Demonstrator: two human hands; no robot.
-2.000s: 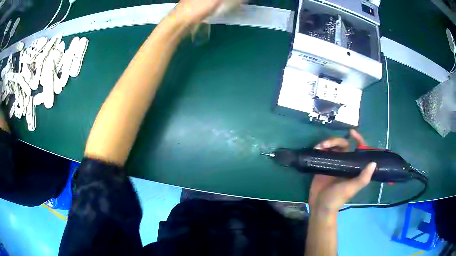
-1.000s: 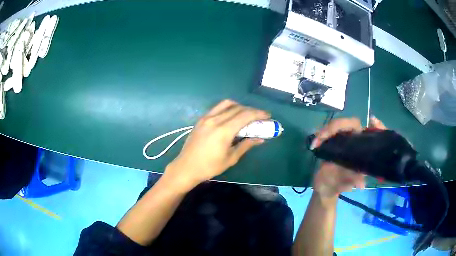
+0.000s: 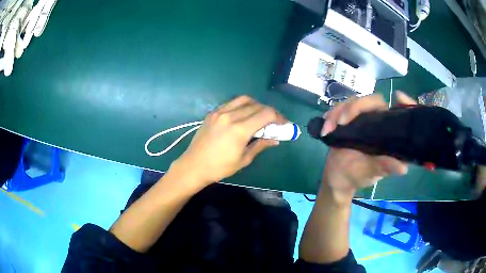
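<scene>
My left hand (image 3: 226, 138) holds a white handheld unit (image 3: 278, 131) low over the green bench. The unit's blue-banded end points right, and a white cord loop (image 3: 173, 137) trails to the left of the hand. My right hand (image 3: 354, 144) is closed around a black electric screwdriver (image 3: 391, 134), which lies sideways with its nose pointing left at the unit's blue-banded end. Only a small gap shows between nose and unit. The thin bit is hardly visible, so I cannot tell if it touches. No screw can be made out.
A silver-grey screw feeder (image 3: 367, 40) with a white front plate (image 3: 306, 72) stands beyond my right hand. White housing pieces (image 3: 21, 26) lie heaped at the far left. A clear plastic bag (image 3: 463, 101) is at the right. Blue stools (image 3: 40, 168) stand below the bench edge.
My left hand went from the far side of the bench to near its front edge and took hold of the unit. The screwdriver's nose has since moved left and up, close to the unit's end.
</scene>
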